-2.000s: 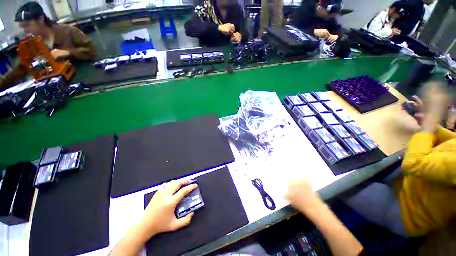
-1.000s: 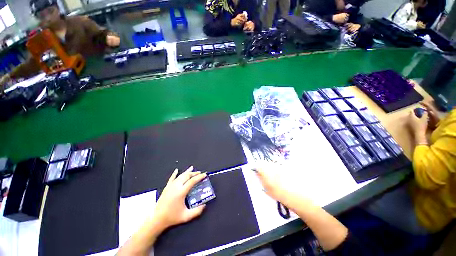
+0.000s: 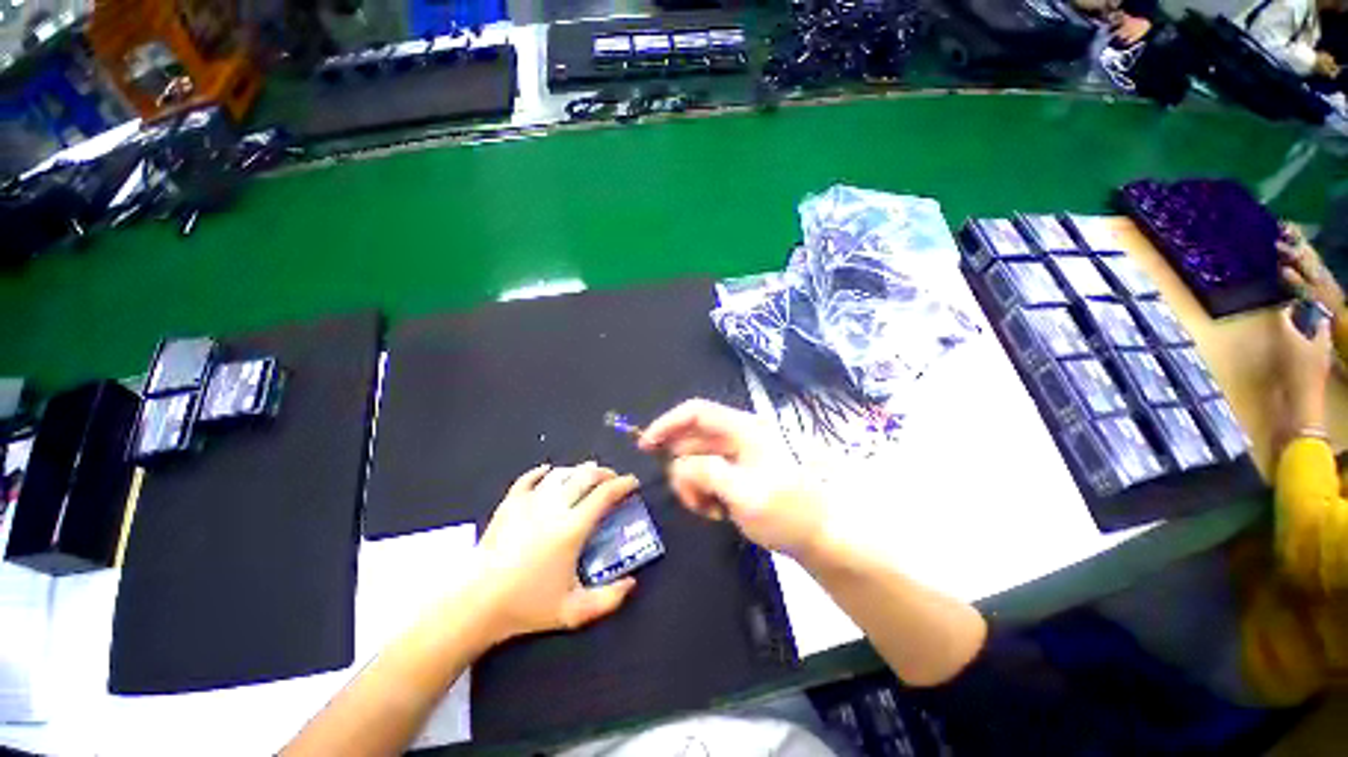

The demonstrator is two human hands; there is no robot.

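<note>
My left hand (image 3: 540,555) lies around a black electronic unit (image 3: 621,544) with a pale printed label, on the near black foam mat (image 3: 591,666). My right hand (image 3: 732,473) is raised just above and right of the unit. Its thumb and index finger pinch a small lead wire end (image 3: 621,425) with a purplish tip, pointing left. The rest of that lead is hard to make out. A crumpled clear plastic bag (image 3: 887,281) with dark lead wires (image 3: 828,414) lies beyond my right hand on white paper (image 3: 946,473).
Rows of labelled units (image 3: 1101,355) stand at the right. Three units (image 3: 185,399) and an open black bin (image 3: 74,473) are at the left. A purple cluster (image 3: 1212,237) lies far right, near another person's hands (image 3: 1301,340). A green conveyor (image 3: 488,222) runs beyond the mats.
My right hand has moved from the white paper at the right to above the unit, now with the lead end in its fingers. My left hand stays around the unit. The view has tilted down.
</note>
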